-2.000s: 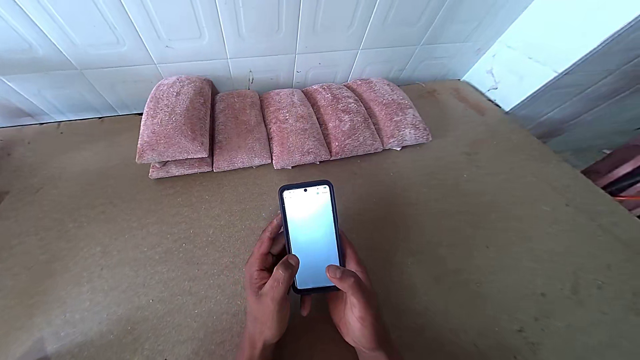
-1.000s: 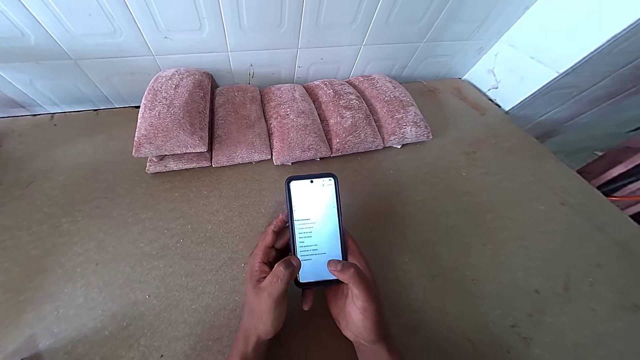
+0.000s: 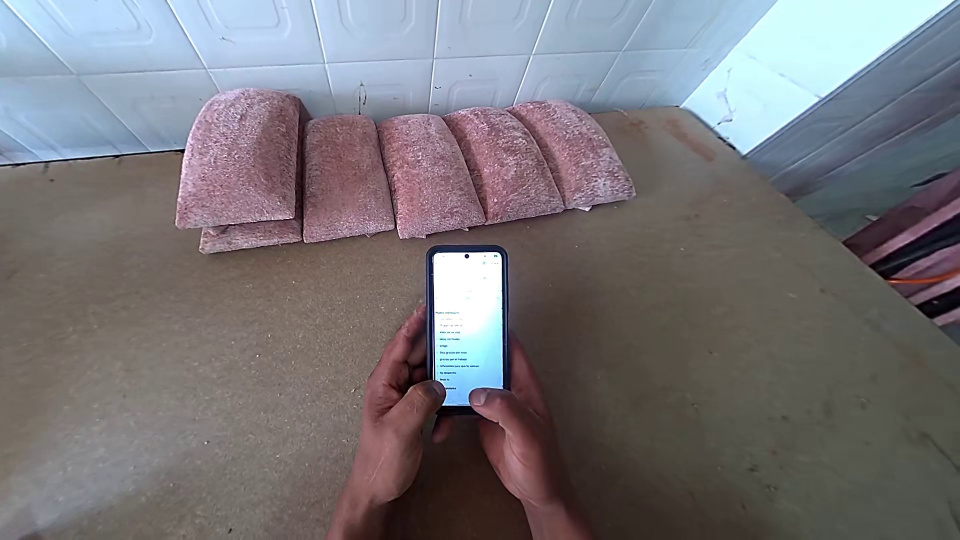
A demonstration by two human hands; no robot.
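A smartphone in a dark case [image 3: 468, 330] is held upright above the table, its lit screen facing me and showing lines of small writing. My left hand [image 3: 397, 420] grips its lower left side, thumb over the screen's lower left edge. On the other side my right hand [image 3: 517, 431] holds the lower right, its thumb on or just over the bottom of the screen. The fingers behind the phone are mostly hidden. Beyond it lies a row of pinkish-red, curved fabric-covered pads [image 3: 431, 176]; the leftmost pad [image 3: 244, 161] rests on top of another [image 3: 251, 235].
The brown tabletop [image 3: 225, 360] extends under the hands and pads. A white tiled wall [image 3: 390, 37] stands behind the row, meeting another wall [image 3: 765, 82] at the right. Past the table's right edge are stacked reddish and dark pieces [image 3: 915, 247] with an orange cord [image 3: 926, 280].
Lines of writing now show on the phone's screen, which looked mostly blank two seconds ago. Both hands keep their hold on the phone, and the pads have stayed in place.
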